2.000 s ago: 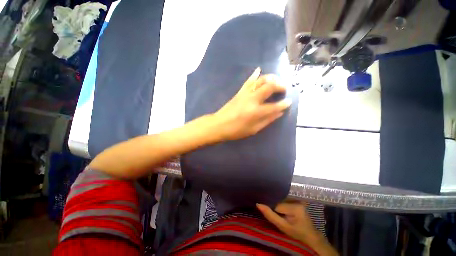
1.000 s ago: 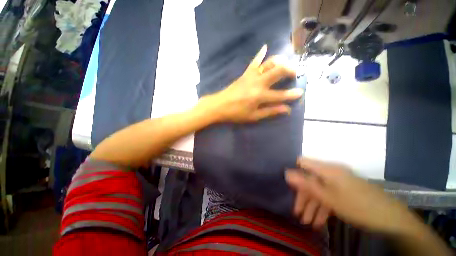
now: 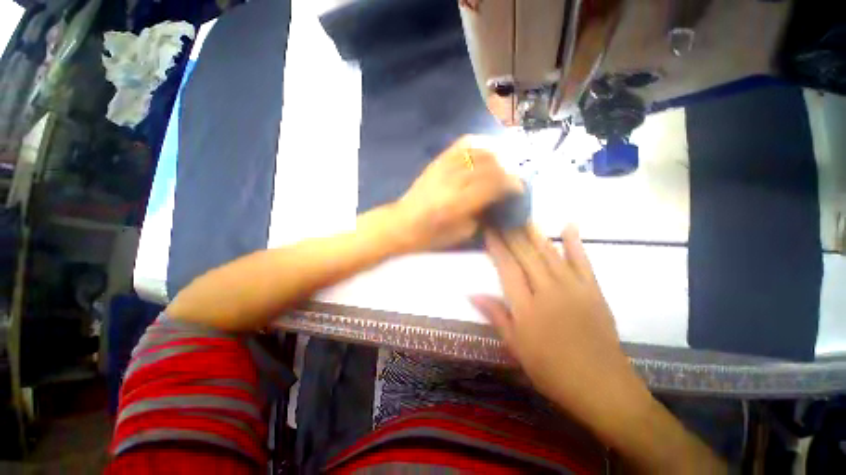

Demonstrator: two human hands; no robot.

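Observation:
The dark cloth panel lies left of the needle area and runs to the table's far side; its near end is at my hands. My left hand presses on the panel just left of the lit presser foot area, fingers bent and blurred, holding its near edge. My right hand reaches up from the front, its fingertips at a small dark bit of cloth beside my left fingers. Whether the right fingertips grip it is blurred. The foot is lost in glare.
The sewing machine head with a blue knob stands above right. Dark strips lie at left and right. A measuring tape runs along the table's front edge. White crumpled cloth is at far left.
The panel has moved away from me and its near end has left my lap for the tabletop. My right hand has moved up and left to beside my left hand.

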